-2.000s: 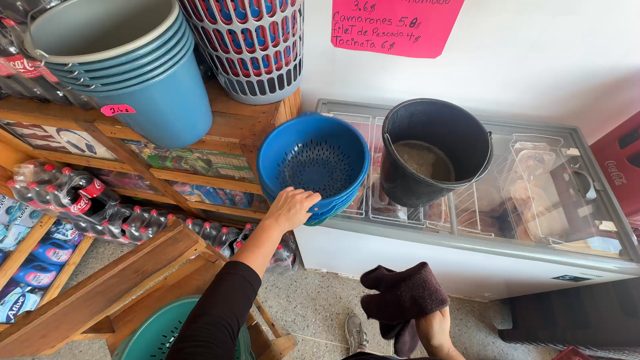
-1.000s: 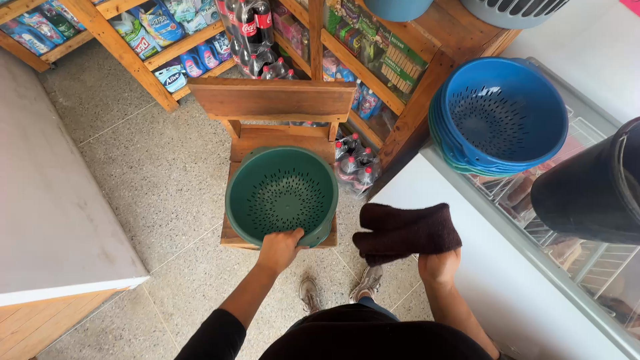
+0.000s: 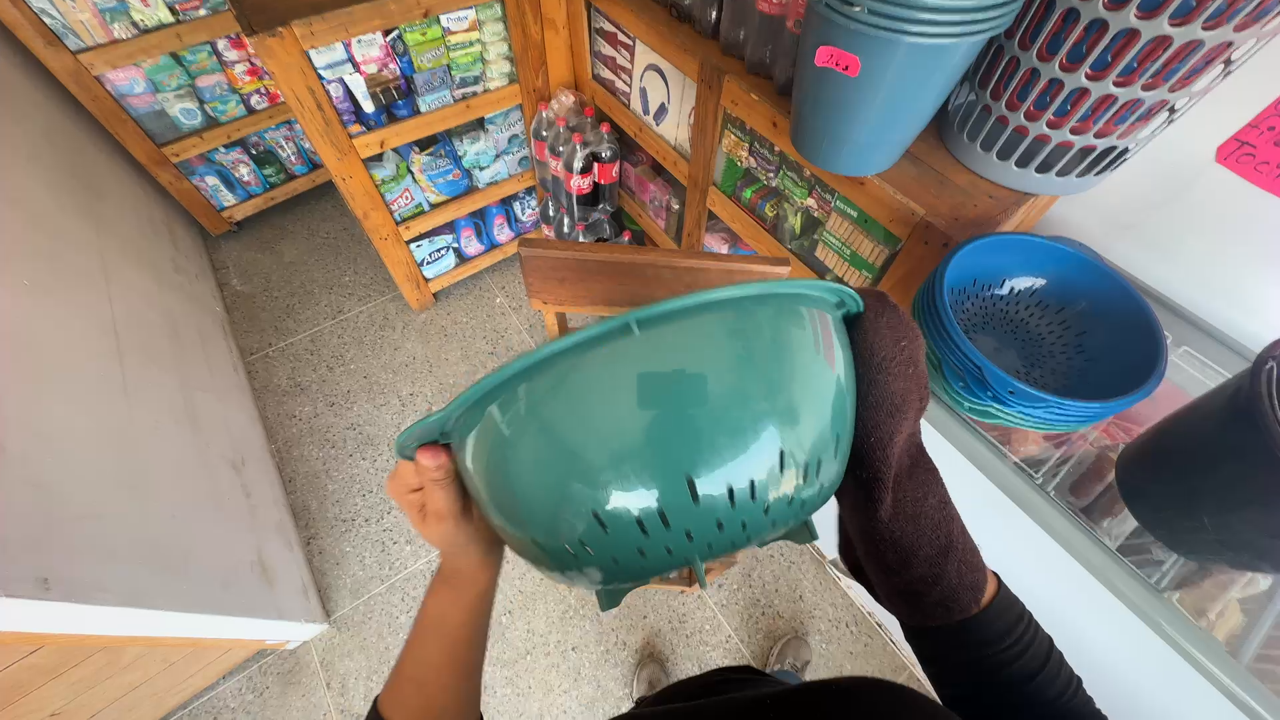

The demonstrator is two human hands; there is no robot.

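A green plastic colander is held up in front of me, tilted so that its outside and feet face me. My left hand grips its rim handle at the left, thumb on top. A dark brown cloth covers my right hand, which presses against the colander's right side; the fingers are hidden under the cloth. Behind the colander, a wooden chair shows its backrest. To the right, a stack of blue and green colanders rests on the glass-topped freezer.
A black bucket stands on the freezer. Blue buckets and a grey slotted basket are on a wooden shelf unit. Cola bottles stand behind the chair. A grey counter is at the left.
The green colander, on the chair one second ago, has been lifted and tipped by my left hand. The cloth, held loosely before, now covers my right hand and is against the colander.
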